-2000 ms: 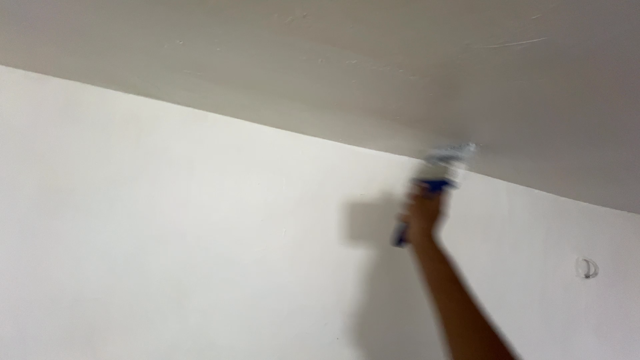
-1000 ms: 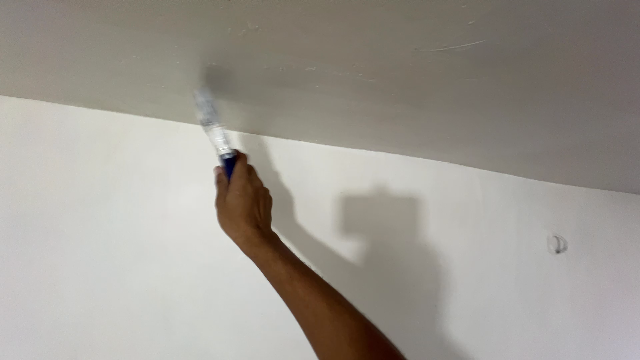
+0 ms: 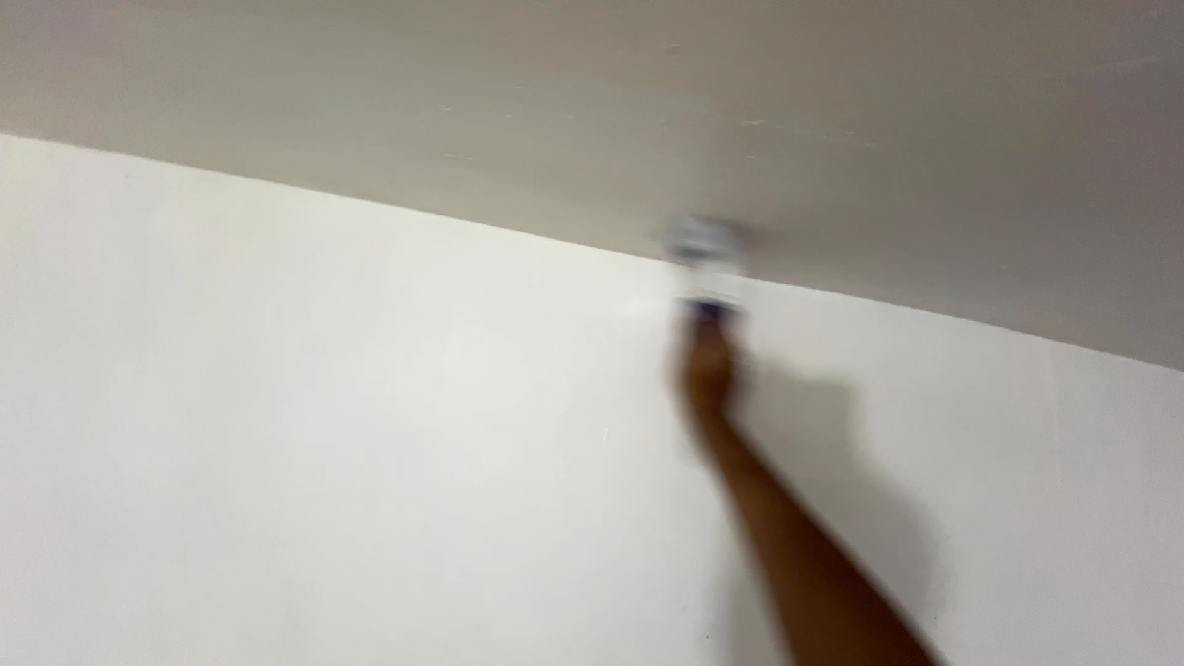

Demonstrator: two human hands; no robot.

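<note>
My right hand (image 3: 709, 375) is raised in front of the white wall, blurred by motion, and closed around the dark blue handle of a wide paintbrush (image 3: 710, 282). The brush points upward. Its pale, smeared-looking head lies over the grey ceiling (image 3: 555, 120), just above the line where ceiling and wall meet; whether the bristles touch is too blurred to tell. My forearm rises from the lower right edge of the view. My left hand is not in view.
The white wall (image 3: 370, 444) fills the lower part, its top edge slanting down to the right. Small pale scratches or ridges mark the ceiling. A shadow of my arm and head falls on the wall right of the forearm.
The brush was first right of centre at the ceiling edge, then at the left, and is now back toward the right, still in my right hand. The view has shifted somewhat.
</note>
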